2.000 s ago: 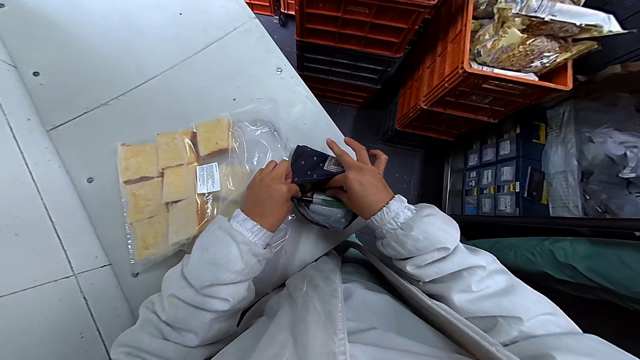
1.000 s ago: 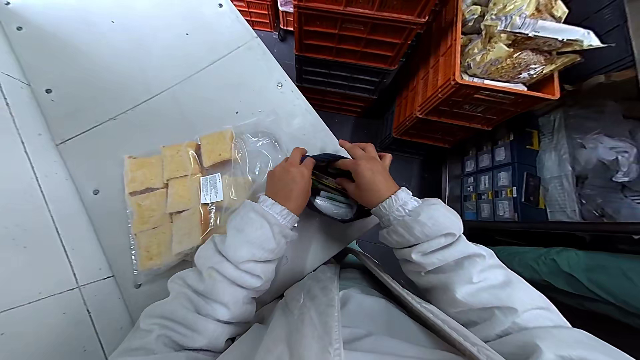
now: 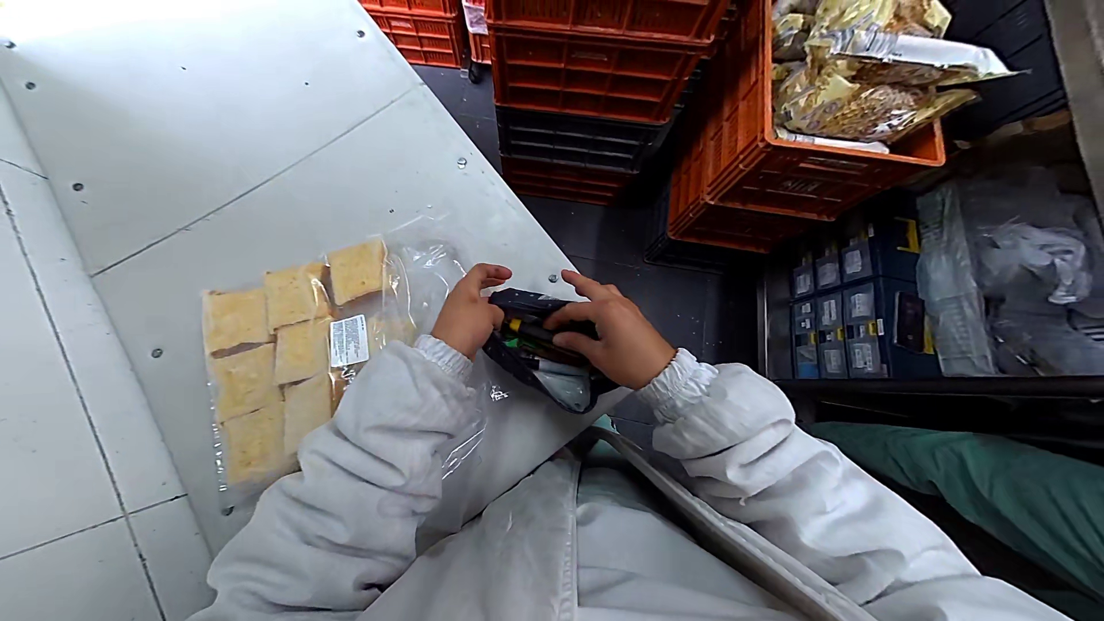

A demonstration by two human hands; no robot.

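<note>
A dark zip pouch lies unzipped at the table's edge, with pens or similar slim items inside. My left hand grips the pouch's left rim. The fingers of my right hand reach into its opening and pinch a dark, slim item with a yellow part; its exact kind cannot be told. To the left, a clear plastic bag of flat, pale yellow bread-like squares lies flat on the white table, bearing a printed white label. The empty end of the bag reaches beside my left hand.
Beyond the white table's slanting edge stand stacked orange and black crates. An orange crate at right holds filled packets. Blue drawer bins and clear plastic wrap sit on a shelf. Green cloth lies low right.
The pouch, covered in part by its dark flap two seconds ago, now gapes with its contents showing. My right hand has moved from its rim into the opening and onto a slim item.
</note>
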